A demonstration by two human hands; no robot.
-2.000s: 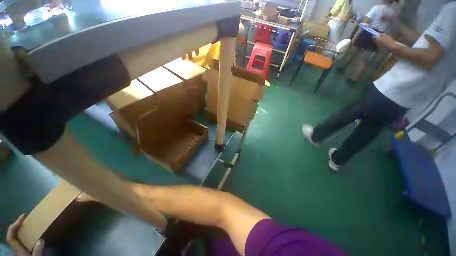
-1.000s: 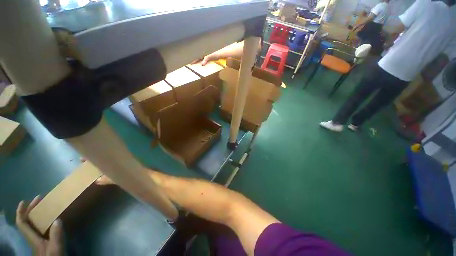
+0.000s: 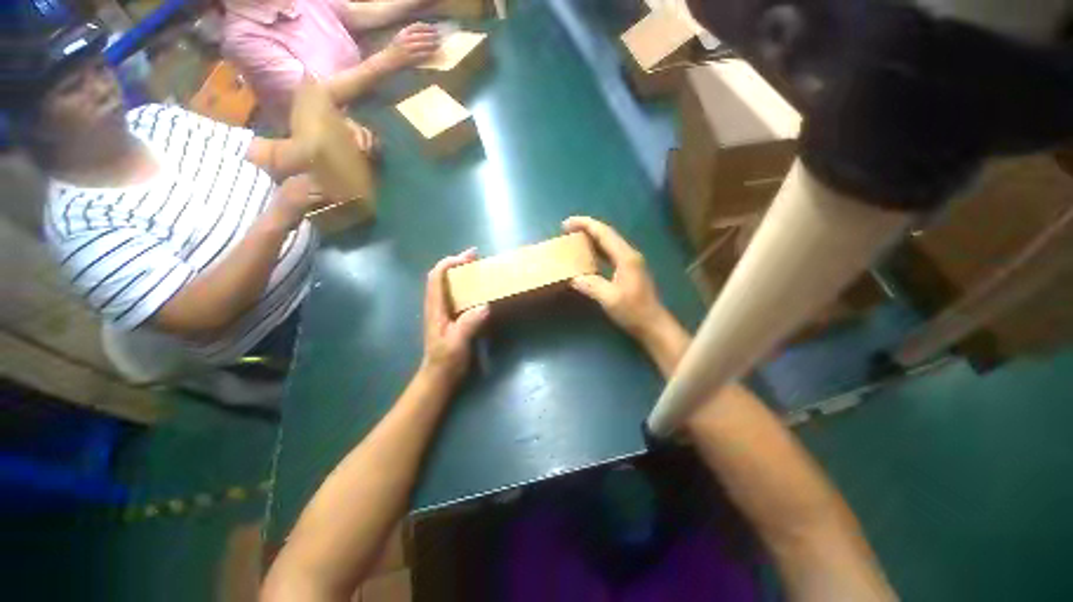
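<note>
A closed brown carton [image 3: 521, 272] is held between my two hands, over the near part of the green-topped workbench [image 3: 530, 412]. My left hand [image 3: 452, 312] grips its left end, with the thumb on the near side. My right hand [image 3: 614, 278] grips its right end, fingers on the far edge and thumb on the near side. The carton's flat top faces up. Its underside is hidden, and I cannot tell whether it touches the bench.
A cream pipe [image 3: 765, 294] with a black joint [image 3: 871, 106] rises beside my right forearm. Brown boxes [image 3: 735, 129] stand right of it. A person in a striped shirt [image 3: 177, 223] handles an open box [image 3: 335, 165] at left. A person in pink [image 3: 282, 47] sits beyond, near another box [image 3: 435, 118].
The view has swung left and onto the bench. The carton, earlier at the lower left, is now central with both hands still on it. The seated people have come into view.
</note>
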